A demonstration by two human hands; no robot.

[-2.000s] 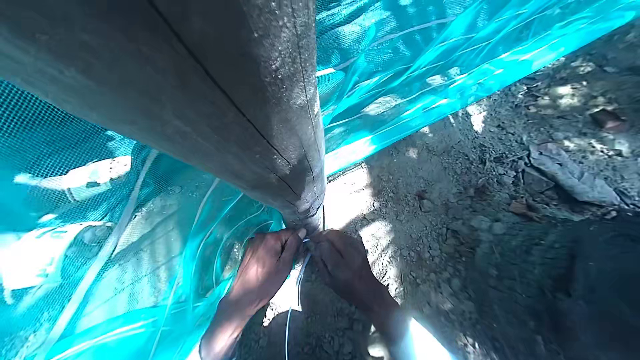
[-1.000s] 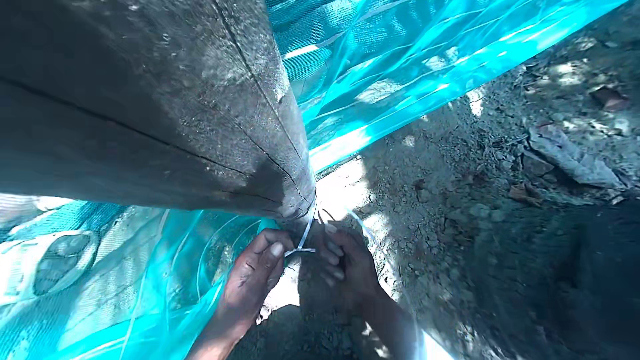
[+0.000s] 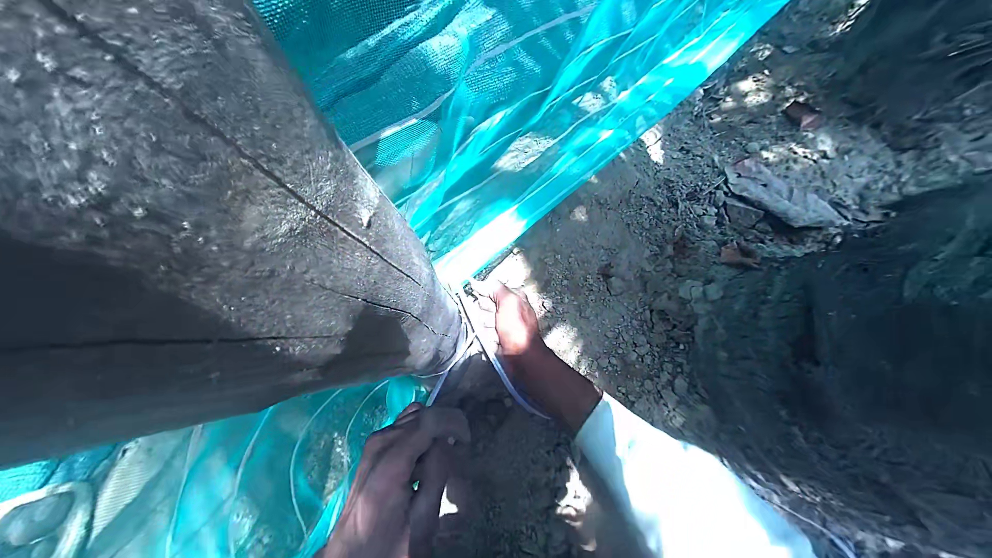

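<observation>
A weathered, cracked wooden post [image 3: 310, 232] fills the left and narrows toward its base near the centre. Thin whitish cord [image 3: 504, 376] loops round the base, with one loose end hanging over the right wrist. My right hand [image 3: 515, 322] is beside the base, its fingers at the lower edge of the turquoise mesh netting [image 3: 496, 132]; what they grip is hard to see. Lower down, my left hand [image 3: 415, 465] has curled fingers just under another stretch of cord, and whether it holds that cord cannot be told. Netting also shows below the post.
Dry, cracked soil [image 3: 620, 271] lies to the right, with a flat grey stone or slab [image 3: 783, 194] and a small reddish fragment [image 3: 803, 115] on it. Dark cloth or deep shade covers the lower right. The thick post blocks much of the left.
Both hands were close together at the cord below the post's base. My right hand has moved up beside the base to the netting's edge; my left hand is lower, apart from it.
</observation>
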